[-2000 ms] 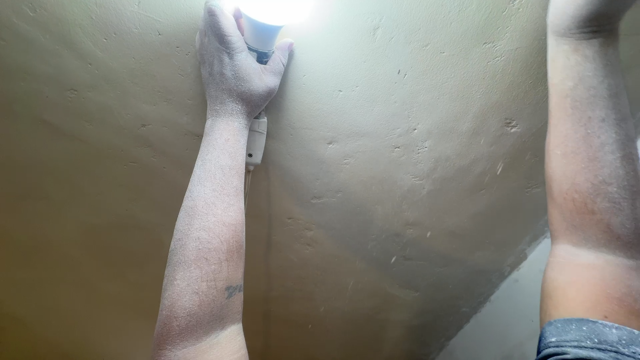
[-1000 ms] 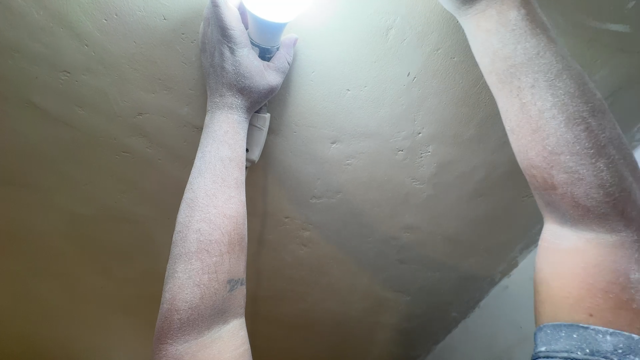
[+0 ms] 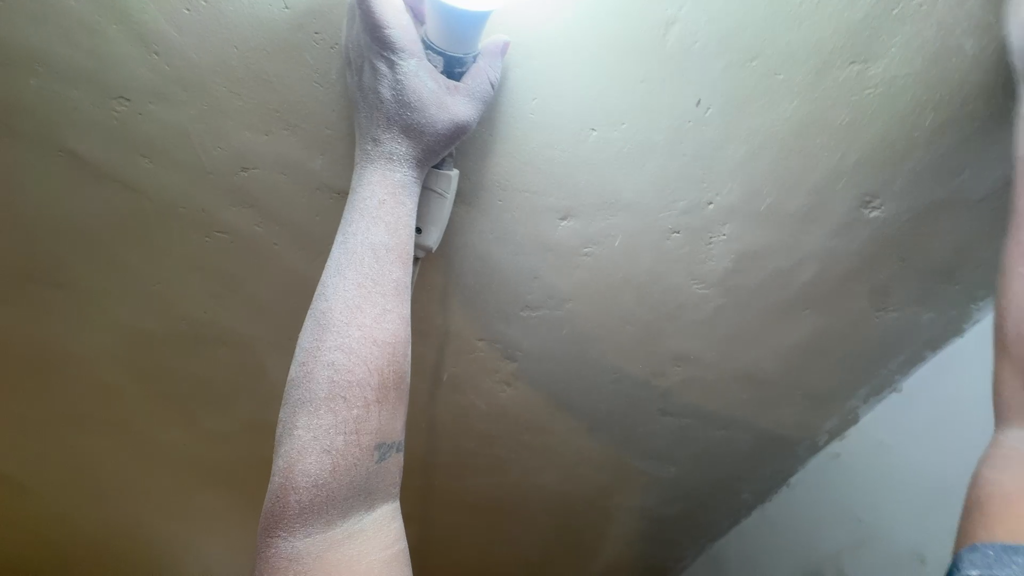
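Observation:
My left hand (image 3: 420,88), coated in pale dust, reaches up and is closed around the base of a lit light bulb (image 3: 458,26) in a dark socket (image 3: 453,62). The bulb's glowing top is cut off by the upper edge. Just below the hand, a white plastic plug or connector (image 3: 437,210) with a cord hangs beside my wrist. My right arm runs up the far right edge; its hand lies at or beyond the frame edge, so what it holds cannot be seen.
A rough plastered surface (image 3: 640,264) with small pits and scratches fills most of the view. At the lower right it ends in a slanting ragged edge, beside a paler grey-white surface (image 3: 864,480).
My right arm first leaned in toward the middle, then swung back out to the right edge. My left hand has stayed on the bulb's base.

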